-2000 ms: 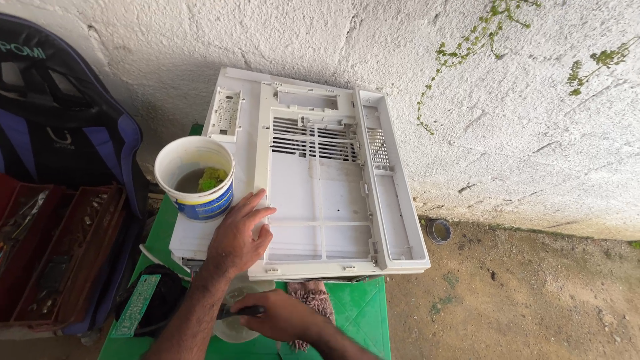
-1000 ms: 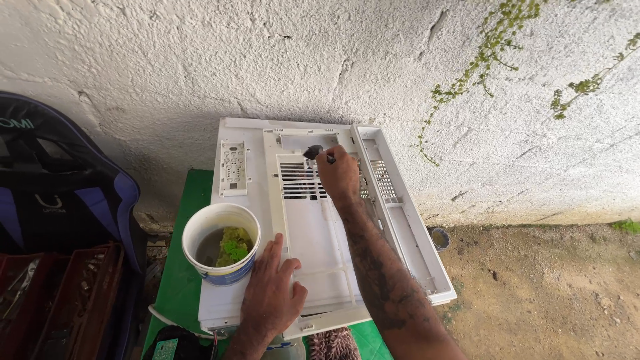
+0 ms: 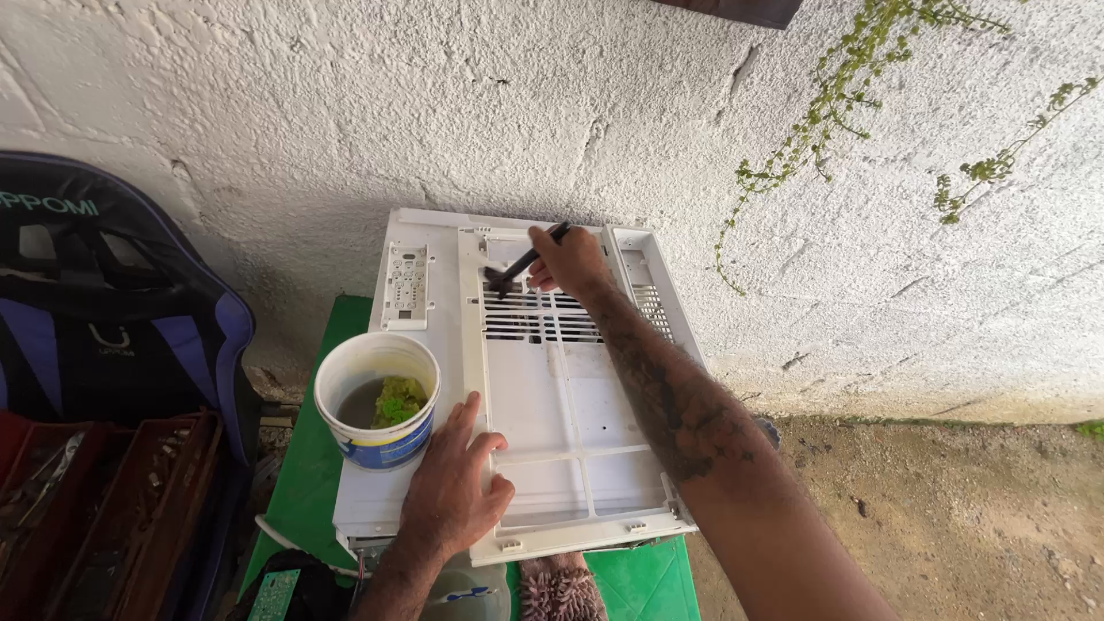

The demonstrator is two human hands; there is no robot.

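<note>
My right hand [image 3: 569,259] grips a black-handled brush [image 3: 522,263], its dark bristles at the upper left of the slatted vents on a white plastic front frame [image 3: 477,371]. That frame lies on a white appliance housing [image 3: 371,504]. Spread along the frame's left side, my left hand [image 3: 457,479] rests on it with nothing held. Just left of that hand stands a white and blue bucket [image 3: 379,448] with cloudy liquid and a yellow-green sponge [image 3: 398,404]. A small white control panel cover [image 3: 405,285] lies farther back on the housing.
Beneath the housing is a green plastic table [image 3: 293,509]. A circuit board [image 3: 274,595], a clear container [image 3: 466,591] and a shaggy cloth [image 3: 561,591] are at the near edge. On the left, a gaming chair [image 3: 112,302] stands behind an open red toolbox [image 3: 112,517]. A rough white wall [image 3: 517,103] rises behind.
My right hand, low by the clear container two seconds ago, moved up to the vents with the brush, then slightly left. My left hand stays at the frame's left side.
</note>
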